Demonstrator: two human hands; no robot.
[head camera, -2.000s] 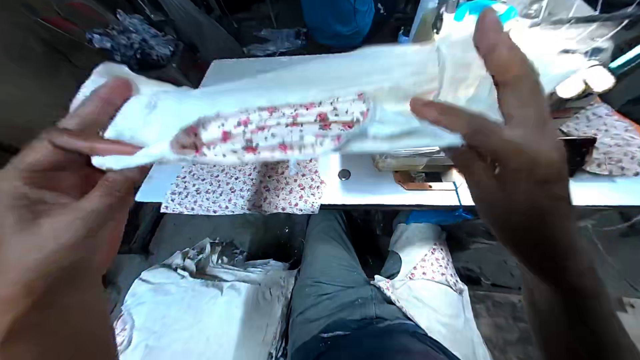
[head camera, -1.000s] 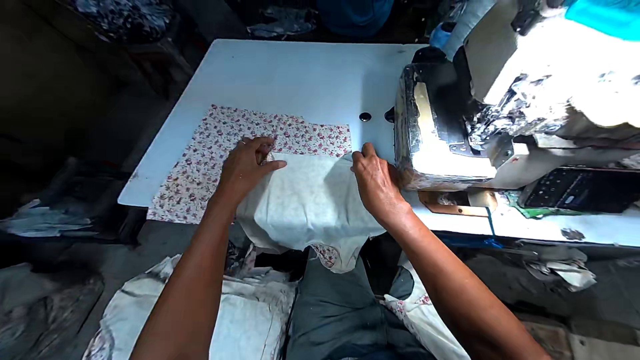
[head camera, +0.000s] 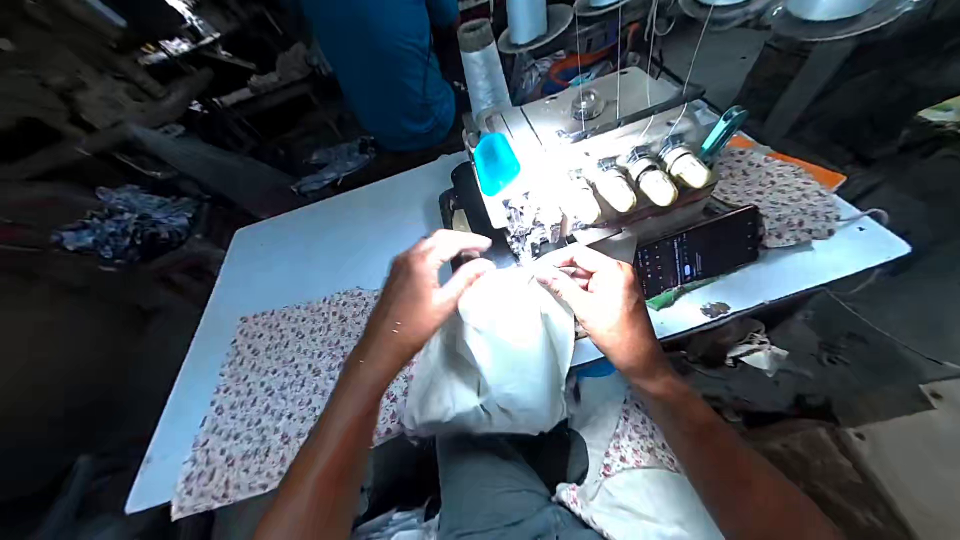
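A piece of white cloth (head camera: 502, 360) hangs from the front of a lit overlock sewing machine (head camera: 547, 165) over the table edge toward my lap. My right hand (head camera: 600, 300) pinches its upper right edge between thumb and fingers, close by the needle area. At its upper left edge is my left hand (head camera: 427, 289), thumb and fingers apart beside the presser foot; whether it grips the cloth is unclear. Floral-print fabric (head camera: 285, 382) lies flat on the table to the left, partly under my left forearm.
The white table (head camera: 322, 217) bears a smartphone (head camera: 697, 251) and another floral piece (head camera: 780, 195) right of the machine. Thread cones (head camera: 484, 67) stand behind it. A person in a blue shirt (head camera: 382, 67) is beyond the table. More white and floral cloth (head camera: 637, 465) lies by my right leg.
Both hands and the white cloth have moved from the table in front of me to the machine's needle area. The view has turned toward the machine.
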